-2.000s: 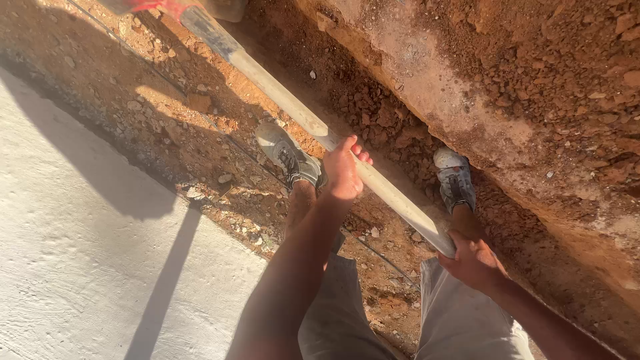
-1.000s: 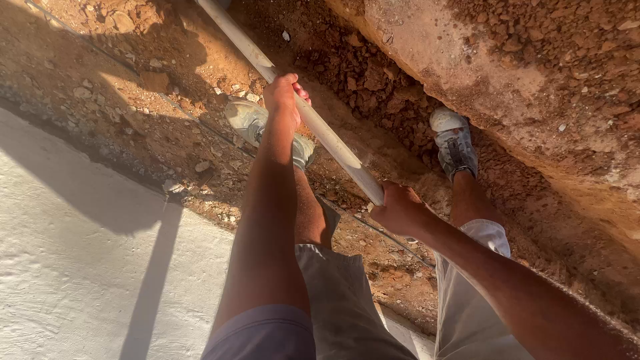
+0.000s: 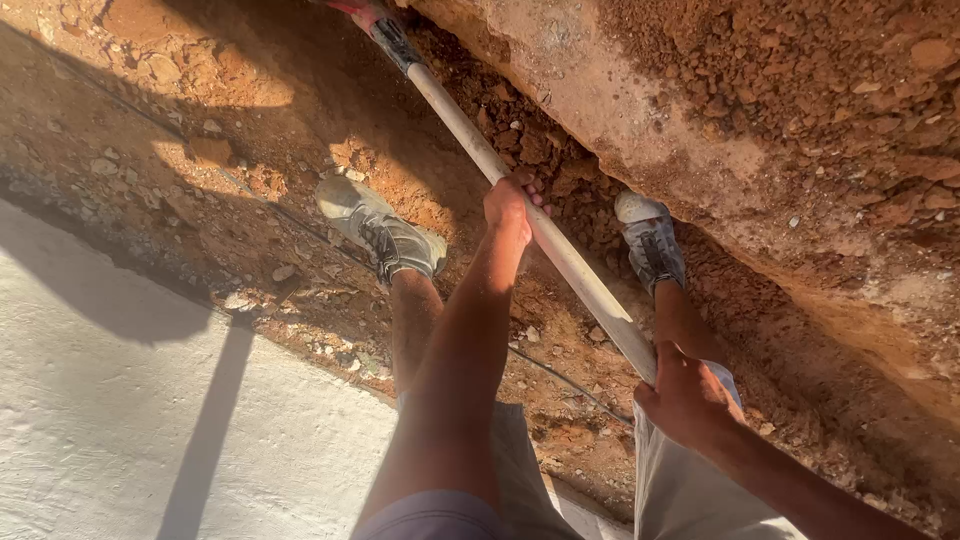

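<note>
A long wooden tool handle [image 3: 577, 274] runs slantwise from the top of the view down to my right hand. My left hand [image 3: 515, 206] is wrapped around its middle, above the soil between my two shoes. At the lower end my right hand [image 3: 686, 390] grips it close to my right knee. A dark collar and a red metal part [image 3: 360, 11] show at the far end; the rest of the tool's head is outside the frame, so its kind cannot be told.
My shoes [image 3: 382, 229] stand on reddish soil and rubble. A trench [image 3: 559, 161] with loose clods runs beside a raised earth bank [image 3: 712, 150] on the right. A thin dark cable [image 3: 274, 206] crosses the ground. A pale plastered surface [image 3: 225, 420] fills the lower left.
Both hands still hold the handle. Since the frame of one second ago, the red part and dark collar have come back into view at the top, and the handle has shifted towards me.
</note>
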